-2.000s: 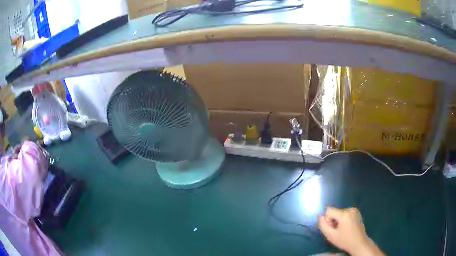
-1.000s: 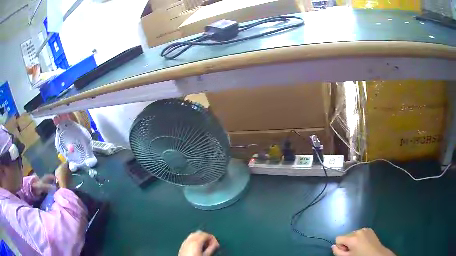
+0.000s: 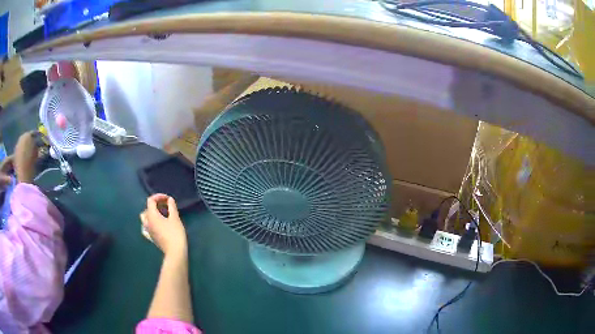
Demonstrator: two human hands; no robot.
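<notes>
My left hand [image 3: 164, 225] reaches out from a pink sleeve, at the near corner of a small square black tray [image 3: 171, 181]. Its thumb and fingertips are close together, with a small dark spot between them. I cannot tell whether this is an object or a gap. My right hand is out of the picture. A thin black cable [image 3: 450, 301] hangs from the power strip [image 3: 427, 252] and runs off the bottom edge.
A green desk fan [image 3: 306, 271] stands right of my hand. A person in pink [image 3: 36, 244] works at the left, near a black tray and a white fan [image 3: 68, 121]. A shelf edge [image 3: 313, 25] crosses above. Yellow cartons [image 3: 541, 196] stand behind.
My left hand has moved forward and left to the small black tray. My right hand, earlier at the black cable, has left the picture. The view has shifted left.
</notes>
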